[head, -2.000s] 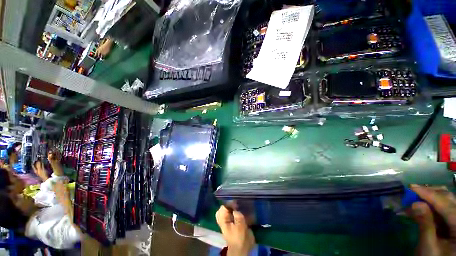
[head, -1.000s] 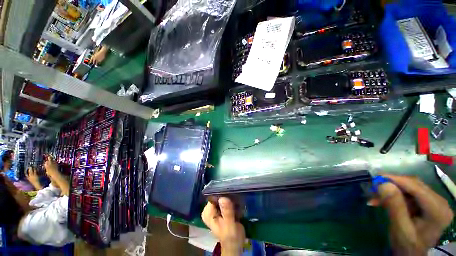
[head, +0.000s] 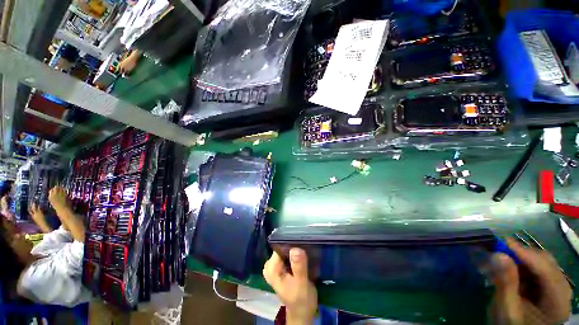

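A dark glossy tablet (head: 393, 263) is held tilted on edge over the front of the green mat, its long upper rim running left to right. My left hand (head: 293, 279) grips its left end, with the thumb on the near face. My right hand (head: 530, 279) is at the right end, slightly blurred, and pinches a small blue pick (head: 506, 247) against the tablet's top right corner. The tablet's far side and the fingertips behind it are hidden.
Another tablet (head: 232, 212) with a white cable (head: 222, 289) lies at left. Blister trays (head: 406, 143), a paper slip (head: 352, 66), a blue bin (head: 517, 51), small parts (head: 454, 174), a black stick (head: 517, 171) and red strips (head: 546, 187) lie beyond. Another worker (head: 54, 270) sits far left.
Both hands still hold the tablet. My right hand with the blue pick stays at the right corner. The view has shifted slightly, and the tablet sits a little lower and further right than one second ago.
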